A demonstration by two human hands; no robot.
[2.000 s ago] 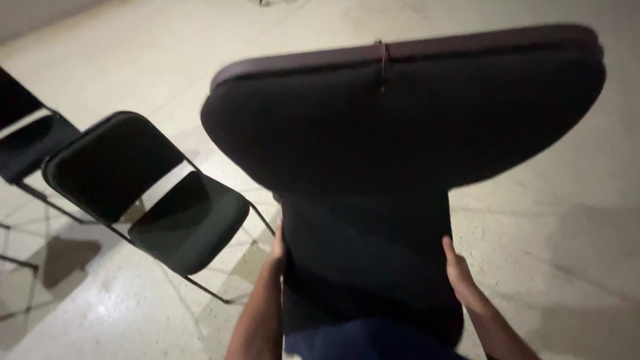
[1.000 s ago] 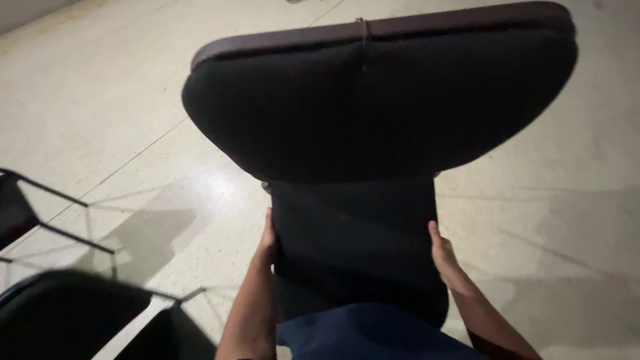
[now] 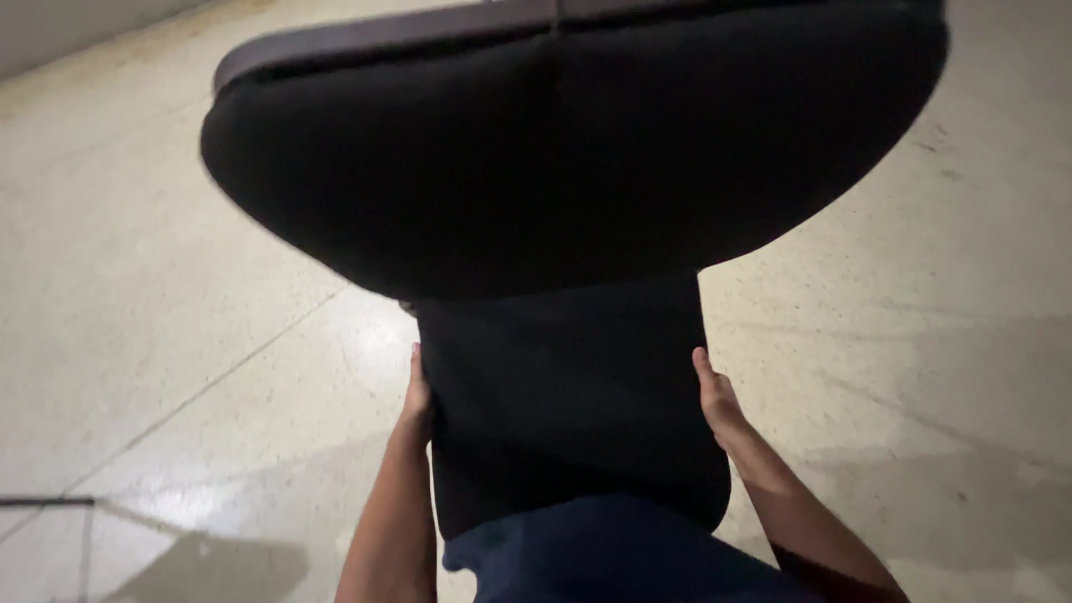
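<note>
A black padded chair (image 3: 569,402) is held against my front, its narrow part between my two hands. Its wide rounded part (image 3: 569,159) extends away from me, edged by a dark band with a thin cord or seam at the middle. My left hand (image 3: 419,389) grips the left side, the thumb along the edge. On the right side, my right hand (image 3: 716,394) holds the opposite edge, thumb pointing up. The fingers of both hands are largely hidden behind the chair. Dark blue cloth (image 3: 611,557) of my clothing touches the chair's near end.
Pale speckled floor (image 3: 167,335) with a thin joint line and shadows surrounds the chair. Part of a thin dark metal frame (image 3: 46,502) stands at the lower left edge. A wall (image 3: 75,29) rises at the top left.
The view has moved a lot. The black chairs seen at the left earlier have slid out of view, except a bit of frame. Both hands keep their hold on the chair.
</note>
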